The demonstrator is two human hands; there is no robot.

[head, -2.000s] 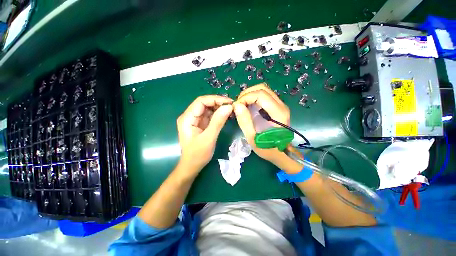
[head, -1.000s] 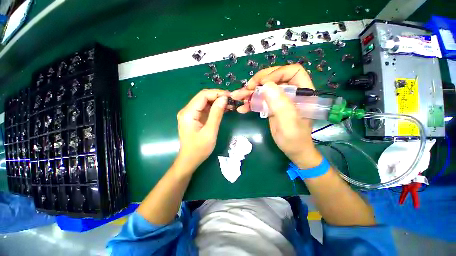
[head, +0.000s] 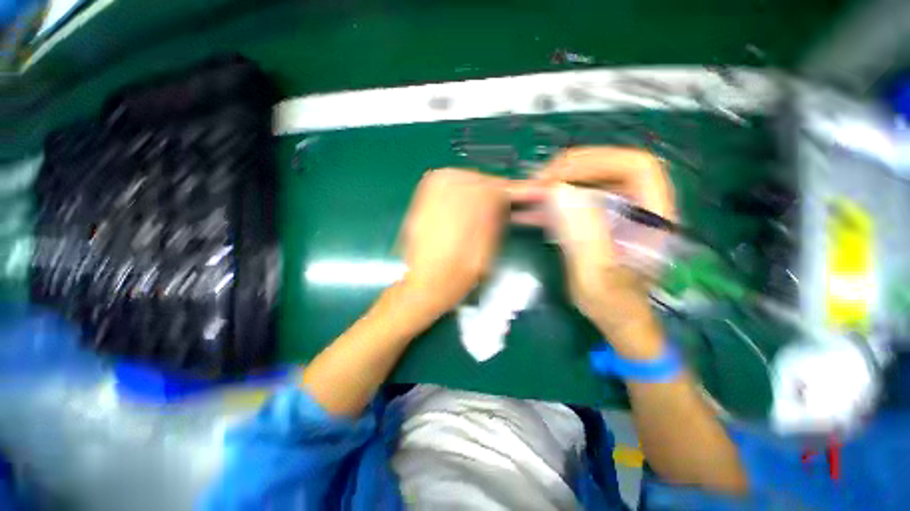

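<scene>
The view is blurred. My right hand (head: 599, 235) is closed around the dispensing syringe (head: 639, 238), a clear pinkish barrel with a green adapter head (head: 706, 279) pointing to the lower right. A blue wrist strap (head: 637, 365) is on my right wrist. My left hand (head: 454, 235) has its fingers bent, its fingertips meeting those of my right hand. Whether a small component is between the left fingertips is hidden by blur. A crumpled white wipe (head: 499, 311) lies on the green mat below the hands.
Black compartment trays (head: 150, 220) stand at the left. Blurred small components (head: 484, 148) lie beyond the hands near a white strip (head: 399, 108). A grey box with a yellow label (head: 848, 264) is at the right, with white paper (head: 823, 387) and a red clip (head: 824, 457) below it.
The whole view has shifted and blurred. The syringe swung from pointing down to nearly level, and its green end now tilts lower right. A dark component seen in the left fingertips earlier is no longer discernible.
</scene>
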